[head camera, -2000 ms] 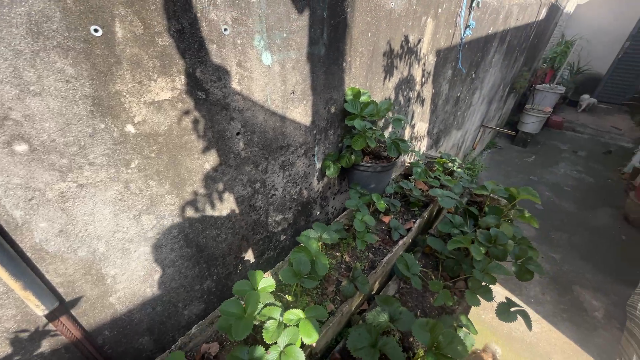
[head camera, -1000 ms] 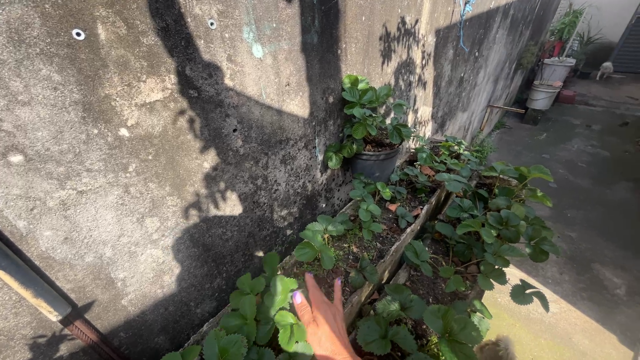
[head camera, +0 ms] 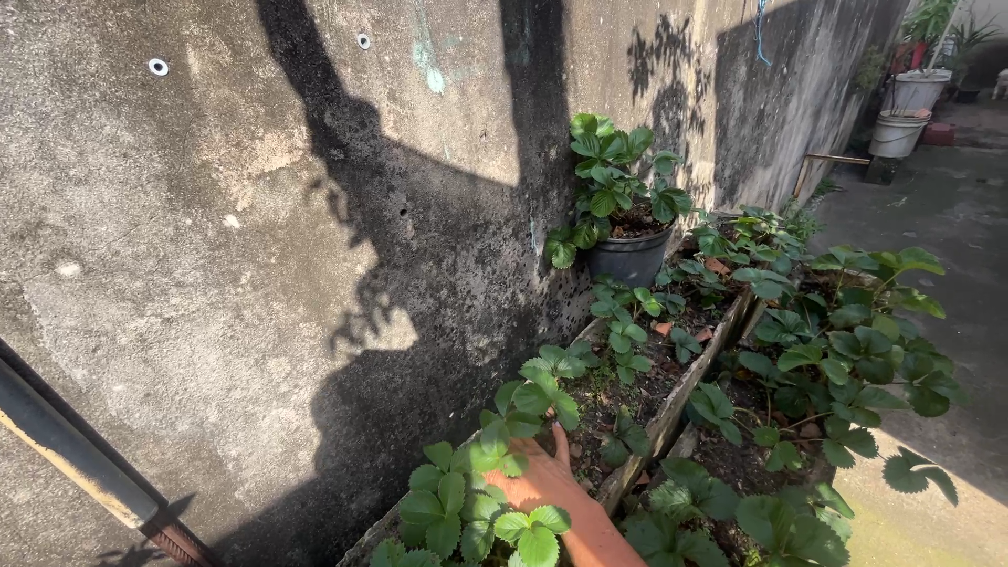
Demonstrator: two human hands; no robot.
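My right hand (head camera: 547, 482) reaches from the bottom edge into the strawberry-like plants (head camera: 447, 504) in the long, narrow planter beside the wall. Its back faces up and one finger points away, close to the dark soil (head camera: 583, 461). Leaves cover the other fingers, so whether they hold anything is hidden. Green leaves lie over and around the hand on its left. The planter's rough edge board (head camera: 669, 413) runs along its right side. My left hand is out of view.
A weathered concrete wall (head camera: 197, 260) rises on the left. Against it stands a black pot (head camera: 630, 260) with a leafy plant. More leafy plants (head camera: 858, 354) fill the right side. A pole (head camera: 75, 453) leans lower left; white buckets (head camera: 898, 132) stand farther back.
Absent two seconds ago, my right hand showed with its fingers spread above the leaves one second ago. Now it is lower among the foliage, with most fingers covered.
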